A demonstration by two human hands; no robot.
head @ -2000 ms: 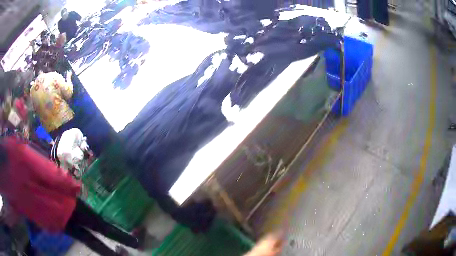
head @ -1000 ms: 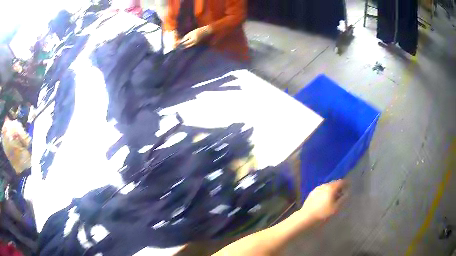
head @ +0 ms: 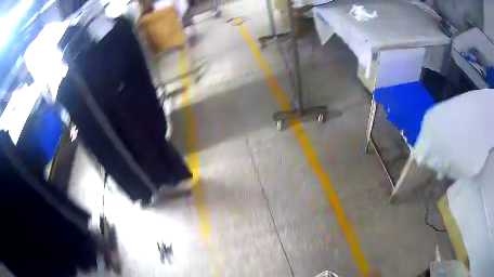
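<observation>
Neither of my hands can be made out in the head view. Nearest in front of me is grey floor point(head: 238, 162) with yellow lines point(head: 319, 167) running away from me. Dark garments with a pale stripe point(head: 116, 103) hang at the left, blurred. At the right, a white cloth-covered table point(head: 390, 27) has a small crumpled white cloth point(head: 363, 13) on it.
A wheeled metal stand point(head: 298, 112) stands on the floor near the yellow line. A blue panel point(head: 406, 105) is under the table. White fabric point(head: 460, 132) bulges at the right edge. A black cord point(head: 433, 221) lies on the floor. A blue bin point(head: 47, 132) is far left.
The view has swung from the table piled with dark fabric and the blue bin to the aisle. The hand and forearm seen a second ago are out of view, as is the person in orange.
</observation>
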